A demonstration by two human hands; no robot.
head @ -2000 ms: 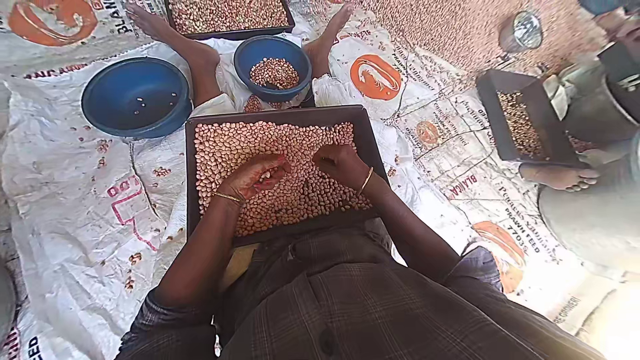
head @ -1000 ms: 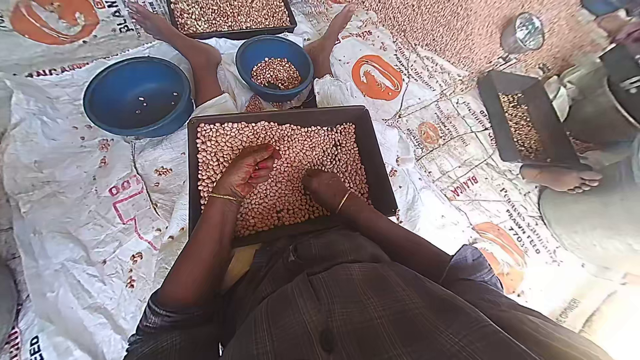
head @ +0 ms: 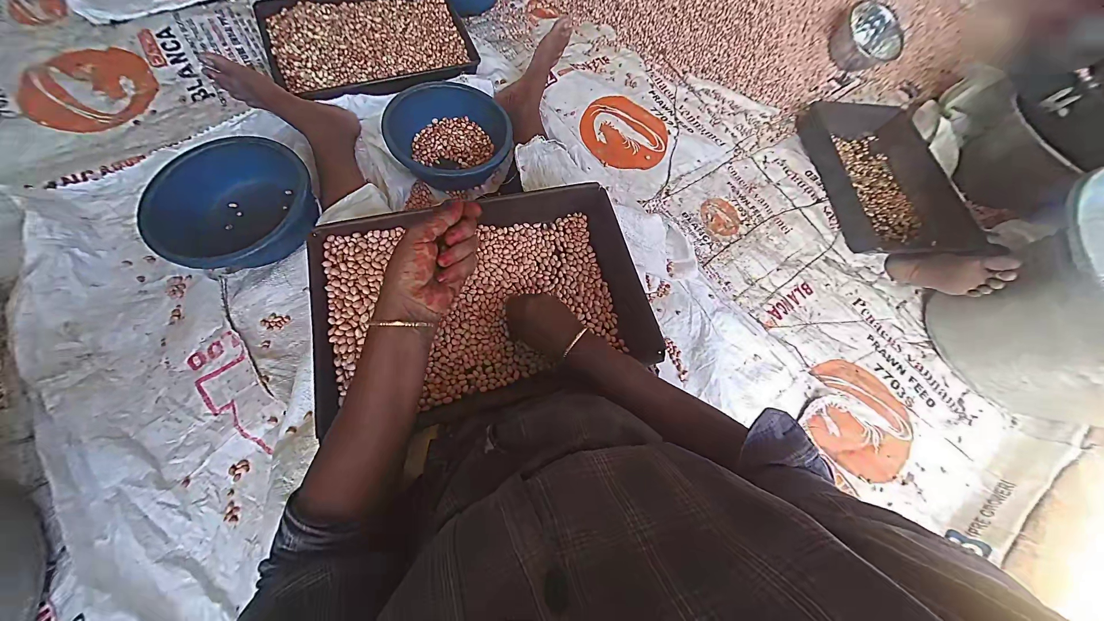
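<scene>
A dark rectangular tray (head: pixel 634 285) rests at my lap, spread with pinkish nuts (head: pixel 483 345) that look like shelled peanuts. Over its far left part is my left hand (head: pixel 435 259), palm turned up and fingers curled, the fingertips near the far rim; whether anything lies inside them is hidden. My right hand (head: pixel 545 326) is low on the nuts right of the middle, back of the hand up, its fingers out of sight. Beyond the tray stands a blue bowl (head: pixel 447 177) partly filled with nuts. A larger blue basin (head: pixel 228 203) at the left holds a few small bits.
Another nut-filled tray (head: pixel 371 86) lies beyond my bare feet. At the right are a tilted dark tray (head: pixel 936 185) with some nuts, another person's foot (head: pixel 953 272) and large metal vessels. A metal pail (head: pixel 867 36) stands by spread nuts. Printed white sacks (head: pixel 112 345) cover the ground.
My left hand has risen from the nuts toward the tray's far rim, its palm turning up. My right hand has moved closer to my body since two seconds ago and stays low on the nuts.
</scene>
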